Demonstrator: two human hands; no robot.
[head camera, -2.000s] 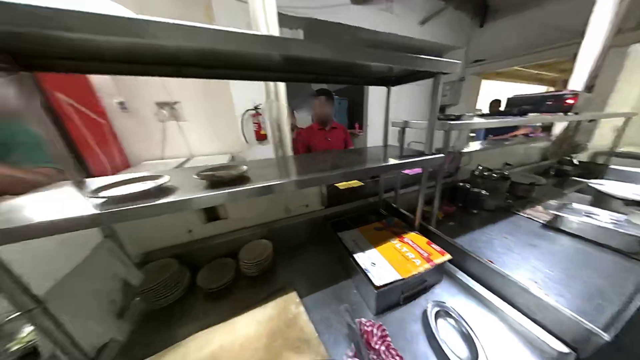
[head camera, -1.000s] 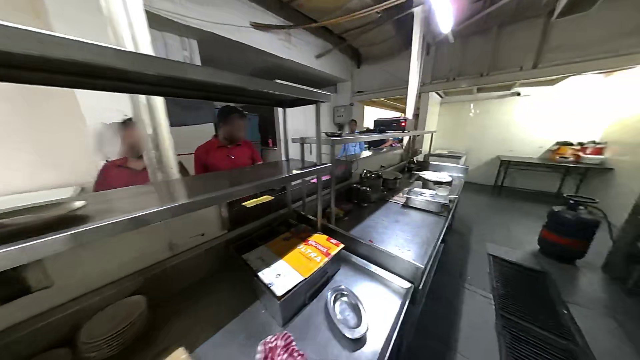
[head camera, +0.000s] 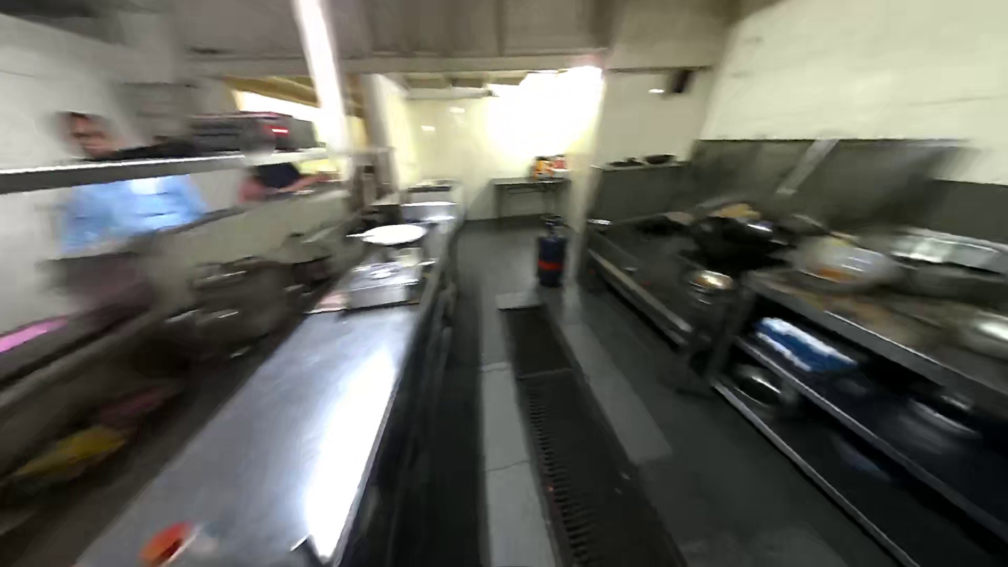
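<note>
Neither my left hand nor my right hand shows in the head view, so what they hold cannot be seen. A long steel counter (head camera: 291, 394) runs away from me on the left. On it, farther back, are a metal tray (head camera: 383, 283) and a white plate (head camera: 394, 235). Blurred metal pots (head camera: 244, 303) sit along its left side. An orange-red object (head camera: 167, 543), too blurred to name, is at the bottom left.
A grated floor drain (head camera: 551, 425) runs down the aisle towards a gas cylinder (head camera: 551, 256). At right are a dark wok (head camera: 736, 236), a steel rack (head camera: 850, 394) and a large bowl (head camera: 843, 264). A person in light blue (head camera: 134, 209) stands beyond the left shelf.
The view has swung far to the right and along the aisle. The yellow-and-white box, the oval steel dish and the people in red seen earlier are out of view.
</note>
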